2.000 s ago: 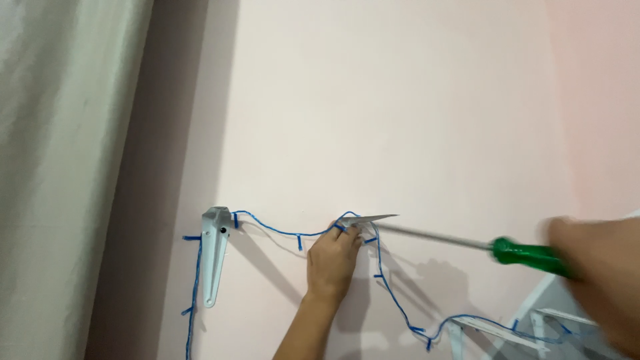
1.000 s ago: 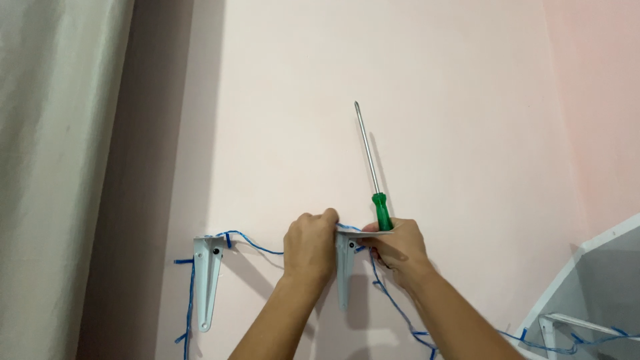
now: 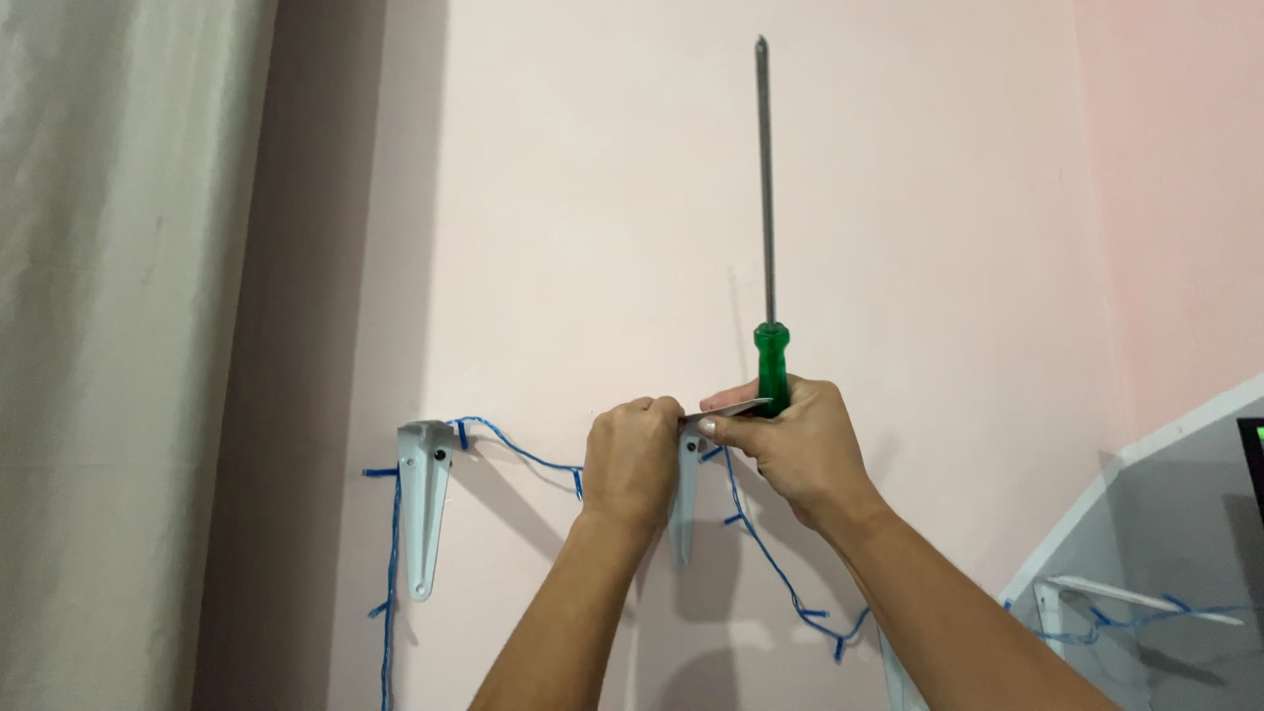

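A white metal shelf bracket (image 3: 683,504) stands against the pink wall, a dark screw head near its top. My left hand (image 3: 635,459) is closed around the bracket's top at the wall side; its fingertips are hidden. My right hand (image 3: 795,439) pinches the bracket's projecting arm between thumb and fingers and also holds the green handle of a long screwdriver (image 3: 766,197), whose shaft points up. A blue string-light cable (image 3: 755,533) runs behind my hands and hangs down to the right of the bracket.
Another white bracket (image 3: 423,513) is fixed on the wall to the left, with the blue cable over its top. A pale curtain (image 3: 109,355) hangs at the far left. At lower right are another bracket (image 3: 1136,597) and a grey area with a white border.
Two seconds ago the screwdriver lay nearly level, its tip toward the bracket; now it points upward. My right hand has moved left onto the bracket's arm.
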